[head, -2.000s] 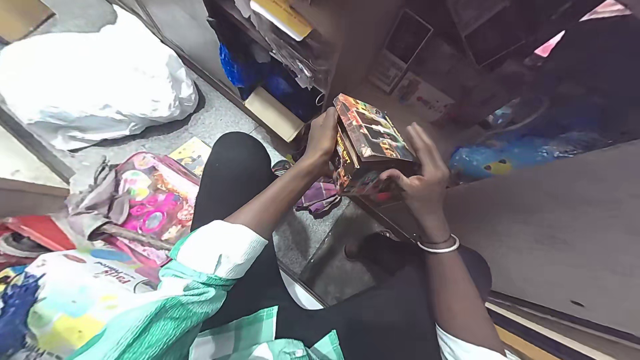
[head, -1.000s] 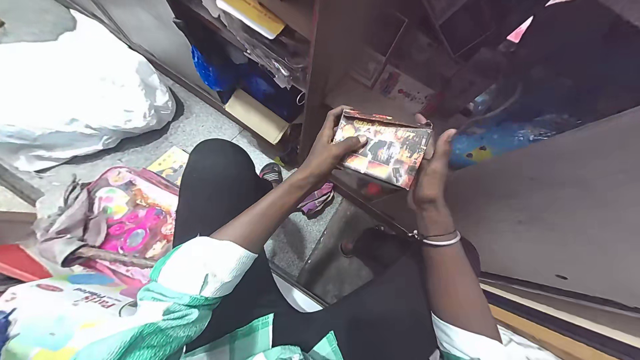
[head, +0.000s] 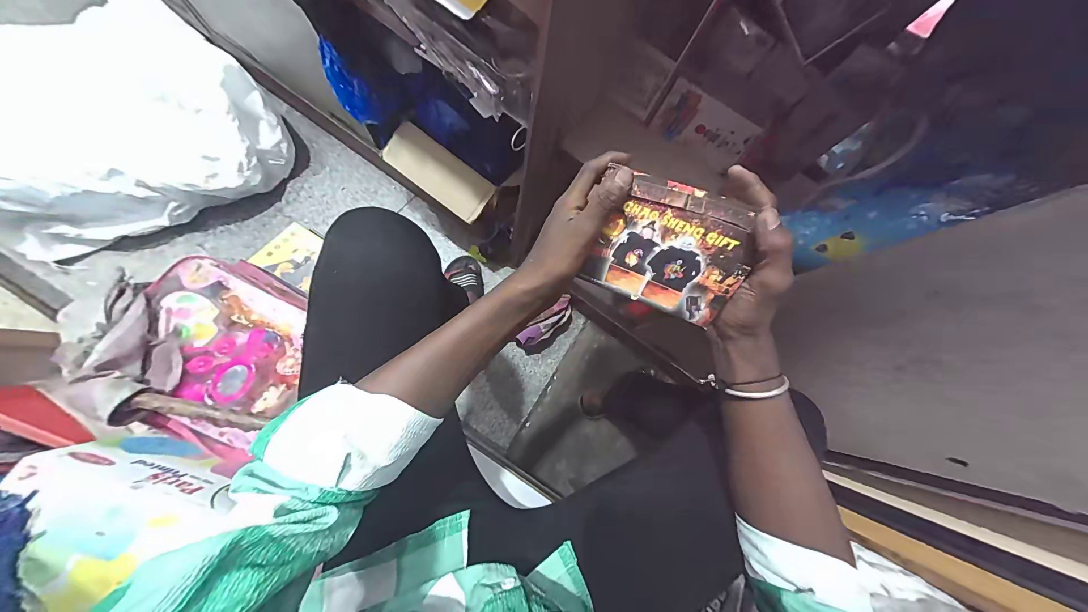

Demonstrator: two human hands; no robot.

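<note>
A small printed cardboard box [head: 671, 246], dark with orange pictures and writing, is held up between both hands over the right thigh. My left hand [head: 582, 217] grips its left end, thumb on the printed face. At the other end, my right hand [head: 761, 255] is closed around the edge, its fingertips at the top right corner. The broad printed face is turned toward the camera. The underside of the box is hidden.
A large white sack [head: 127, 127] lies on the floor at the upper left. Below it are a pink bag with toys [head: 234, 348] and a yellow printed sheet [head: 289, 255]. Ahead stands a wooden shelf unit [head: 565, 102] with a cardboard box [head: 438, 170] and blue plastic.
Two seconds ago the box was tilted, with my right hand's fingers spread beside it. Its broad printed face now points at the camera and my right hand has closed on its right end.
</note>
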